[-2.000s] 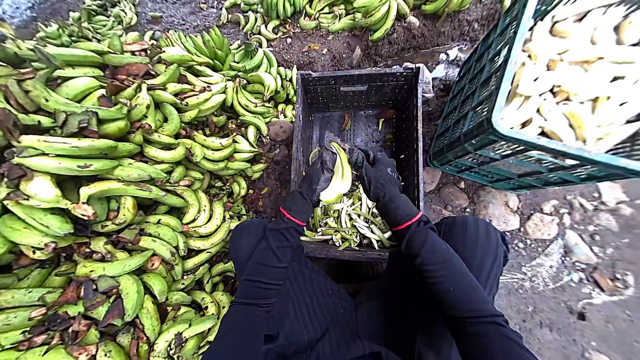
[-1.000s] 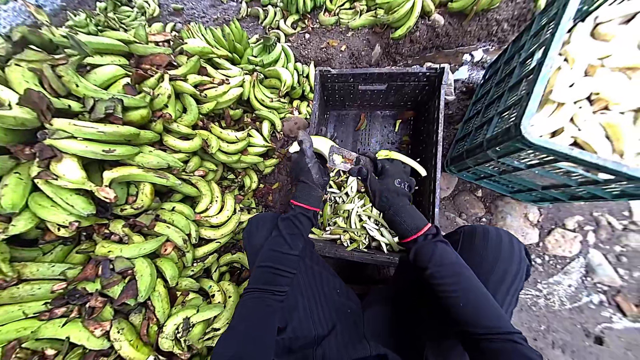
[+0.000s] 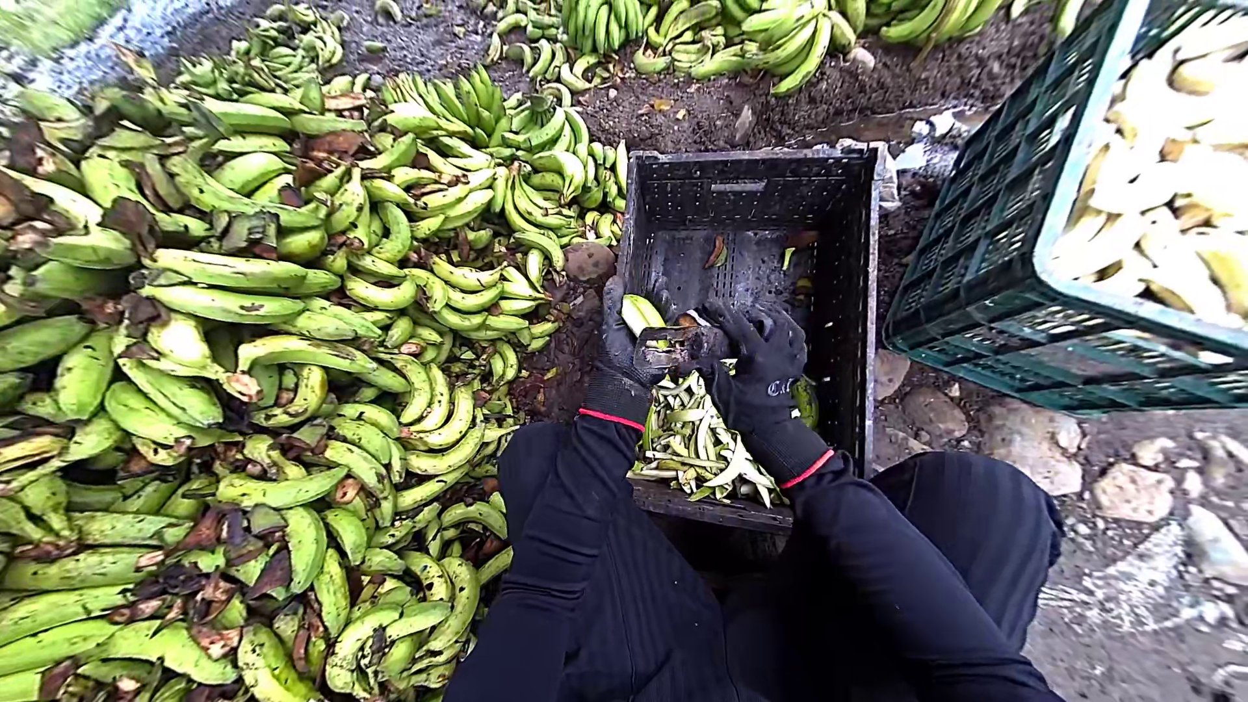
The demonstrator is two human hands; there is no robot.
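Both my hands wear dark work gloves with red cuffs, above the near part of a black plastic crate point(image 3: 751, 168). My left hand point(image 3: 624, 356) is closed around a green plantain point(image 3: 643, 314), whose tip stands out above the fingers. Against the plantain, my right hand point(image 3: 765, 375) holds a dark, flat-bladed tool point(image 3: 682, 348); its exact kind cannot be told. Below the hands, a heap of green and pale peel strips point(image 3: 707, 453) lies in the near end of the crate. A few brown scraps lie farther back in it.
A large pile of green plantains point(image 3: 283, 302) covers the ground at the left. More plantain bunches point(image 3: 780, 39) lie beyond the crate. At the right stands a green plastic crate point(image 3: 975, 253) full of peeled plantains point(image 3: 1150, 195). Stones point(image 3: 1033, 444) lie on the dirt below it.
The peeled plantain seen two seconds ago between my hands is no longer there. One second ago a pale curved piece stuck out past my right hand; now a green plantain tip shows at my left hand.
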